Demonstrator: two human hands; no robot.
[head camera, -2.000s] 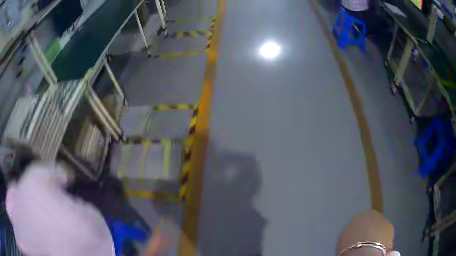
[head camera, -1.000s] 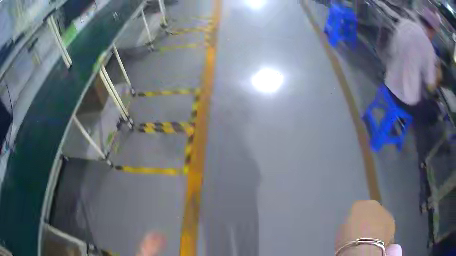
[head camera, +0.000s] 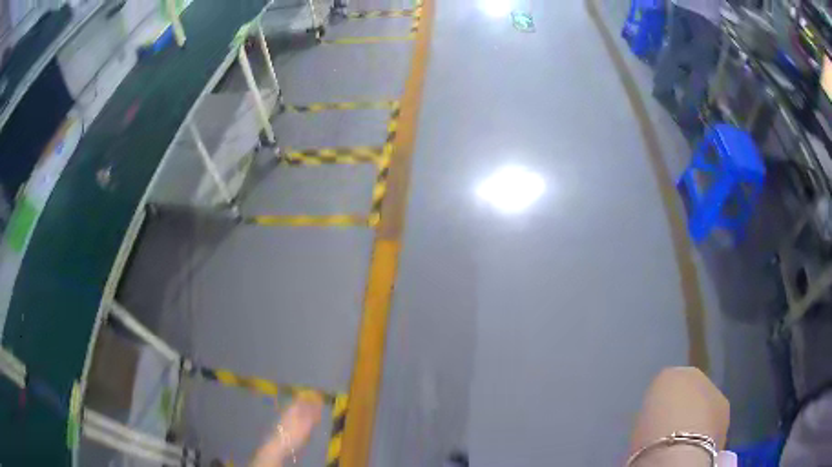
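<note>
I hold no visible object. My left hand (head camera: 296, 424) is small and blurred at the lower left, above the floor's striped tape, with a thin band near its wrist. Its fingers cannot be told apart. My right hand (head camera: 680, 410) shows at the lower right as a rounded shape, with a metal bracelet at the wrist. Its fingers are not visible. A green-topped workbench (head camera: 82, 219) runs along the left, with pale metal legs.
A glossy grey aisle (head camera: 538, 301) lies ahead between an orange line and a brown line. Black-yellow tape marks bays on the left. A blue stool (head camera: 725, 182) stands right, another (head camera: 644, 27) farther off. A person's clothing (head camera: 812, 433) shows at lower right. A floor sign (head camera: 523, 20) is far ahead.
The view has moved forward along the aisle. The seated person at the right has slid to the lower right edge. The green floor sign has come into view. My left hand appears slightly higher.
</note>
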